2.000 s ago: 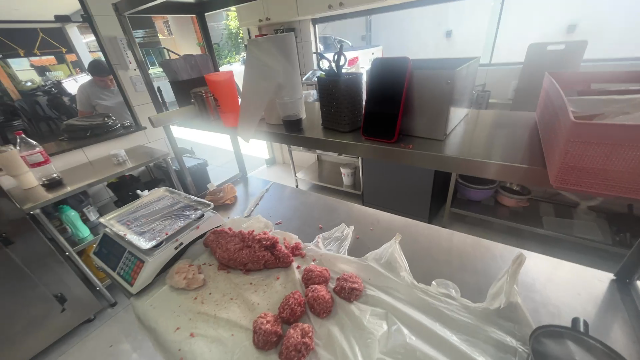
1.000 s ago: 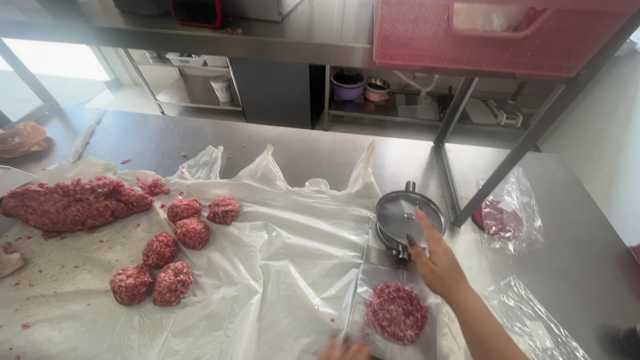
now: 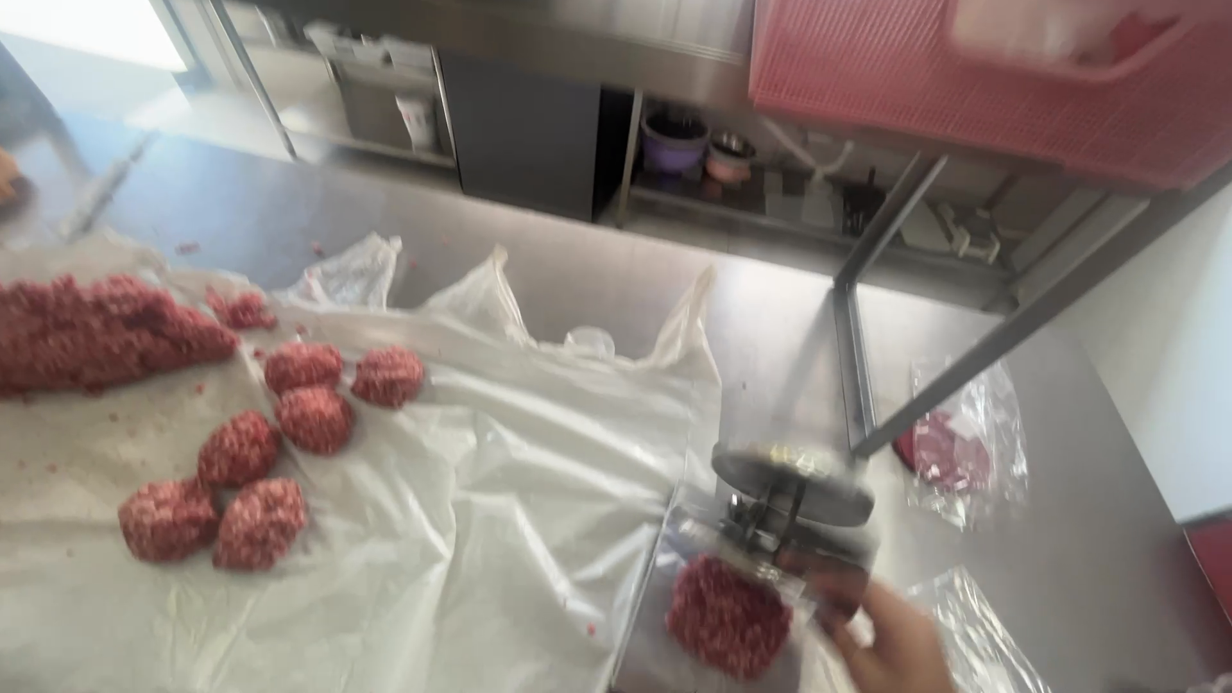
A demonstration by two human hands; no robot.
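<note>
At the lower right, my right hand (image 3: 881, 630) is closed on a round metal patty press (image 3: 789, 510), which is tilted and blurred by motion. Just below and left of the press lies a flattened ground meat patty (image 3: 730, 618) on clear plastic film. Several ground meat balls (image 3: 316, 420) rest on a white plastic sheet (image 3: 520, 520). A large mound of ground meat (image 3: 96, 337) sits at the left edge of that sheet. My left hand is out of view.
A metal frame leg (image 3: 852, 356) stands on the steel table (image 3: 616, 279) behind the press, under a shelf holding a pink plastic basket (image 3: 866, 87). Right of the leg lies a clear bag with red meat (image 3: 948, 452). More clear film (image 3: 977, 626) lies at the lower right.
My right hand, which was over the round press on the table, now holds it tilted up near the patty. My left hand, seen at the bottom edge a second ago, has left the view.
</note>
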